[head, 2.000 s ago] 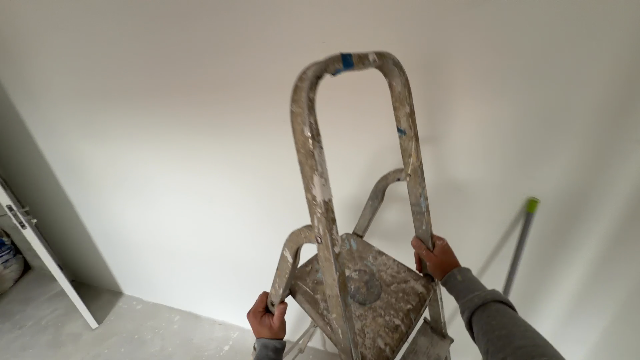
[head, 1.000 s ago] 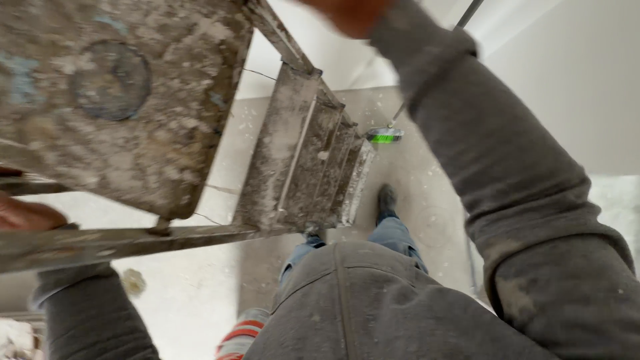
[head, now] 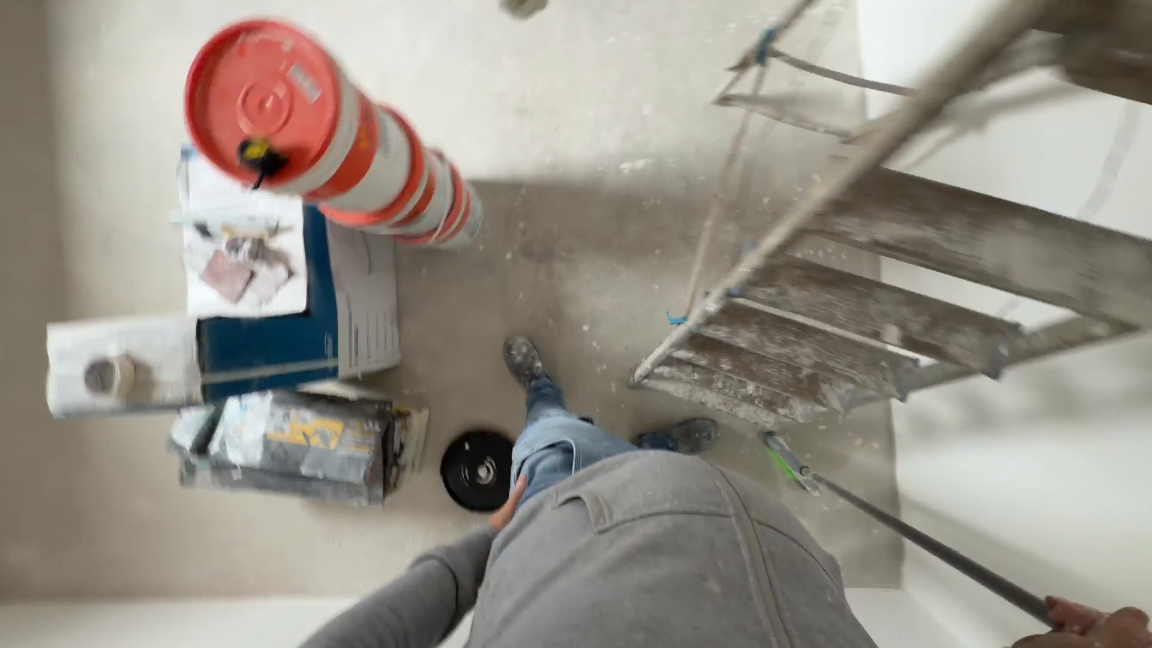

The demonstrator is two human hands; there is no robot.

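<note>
My right hand (head: 1093, 623), cut off by the lower right edge of the head view, is closed on the dark pole (head: 945, 551) of a long-handled tool. The pole slants down to a flat grey and green head (head: 792, 463) on the floor near my shoe. My left hand (head: 510, 504) hangs by my thigh, mostly hidden behind my clothing; its fingers are too covered to read. To the right, in front of me, stands a paint-spattered stepladder (head: 792, 225) with wide treads, touched by neither visible hand.
On the left are stacked red and white buckets (head: 261, 103), a blue and white box (head: 270, 346) bearing sanding pads (head: 227, 276), a white container (head: 67, 369) and a spattered toolbox (head: 315, 441). A black round disc (head: 477, 470) lies beside my leg. A white wall (head: 1017, 504) borders the right.
Both hands held the stepladder two seconds ago; now neither visibly does, and my right hand grips the pole. The view has swung down to the floor, buckets and box.
</note>
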